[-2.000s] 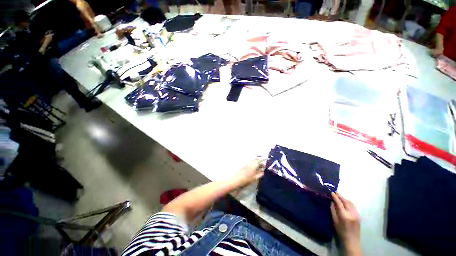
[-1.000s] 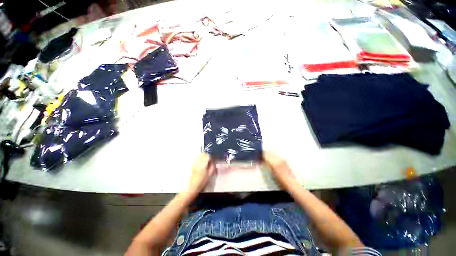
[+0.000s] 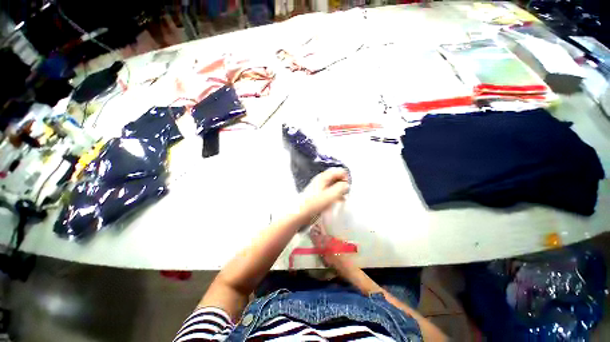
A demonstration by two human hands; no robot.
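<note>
A packed navy garment in a glossy clear bag is in front of me, tilted and seen narrow. My left hand grips its near right corner. My right hand is lower, close to the table's front edge, with a thin red peeled strip at its fingers. The right fingers are blurred and partly hidden, and the strip hangs out to both sides. Part of the bag's mouth between the hands is blurred.
A glossy packed pile lies left, with another packed garment behind it. A large navy garment stack lies right. Small bags, a pen and red-edged bags lie beyond. A blue waste bag is at lower right.
The packed garment has gone from flat to tilted. My left hand has moved up and right with it. My right hand has moved left and down, and the red strip now shows there.
</note>
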